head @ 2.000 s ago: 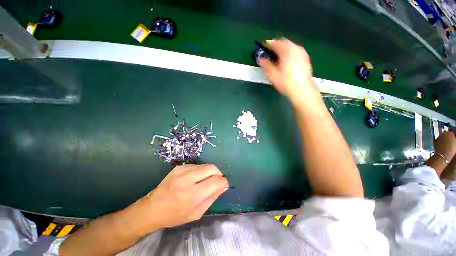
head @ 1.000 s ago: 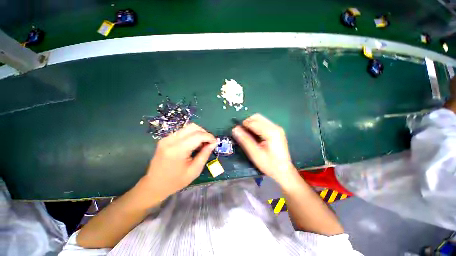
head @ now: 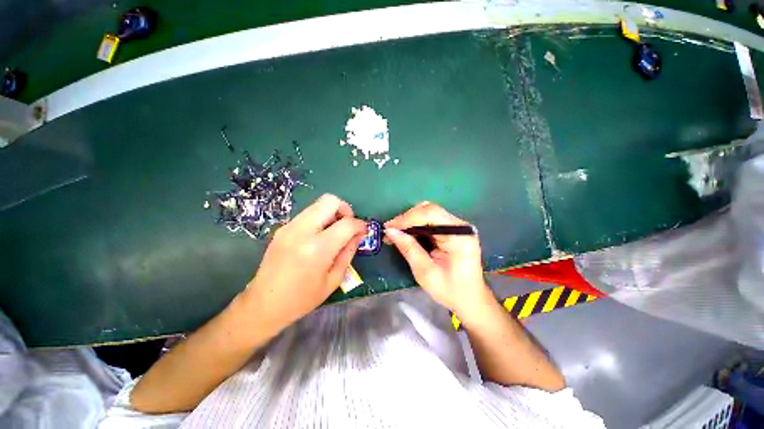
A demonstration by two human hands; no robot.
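A dark rounded electronic unit [head: 369,238] with a blue inside lies open side up at the bench's front. Its yellow-edged pale battery [head: 350,280] lies just below it, partly behind my left hand. My left hand [head: 312,255] is at the unit's left side, fingertips pinched at its edge; whether it holds the unit or a small part is hidden. My right hand [head: 437,251] grips black tweezers [head: 440,230], tip at the unit's right edge. A tangled pile of small wired components [head: 258,197] lies left, and a heap of white bits [head: 367,132] lies beyond.
A pale conveyor rail [head: 276,40] runs along the far side. Dark units with yellow batteries lie on the green belt [head: 59,42] beyond. Another unit [head: 647,61] lies on the bench at far right. A neighbour's white sleeve [head: 670,260] is at the right.
My right hand brought a unit from the belt to the bench front. The tweezers now show clearly, pointing at the unit. The view has shifted, and belt units appear further left.
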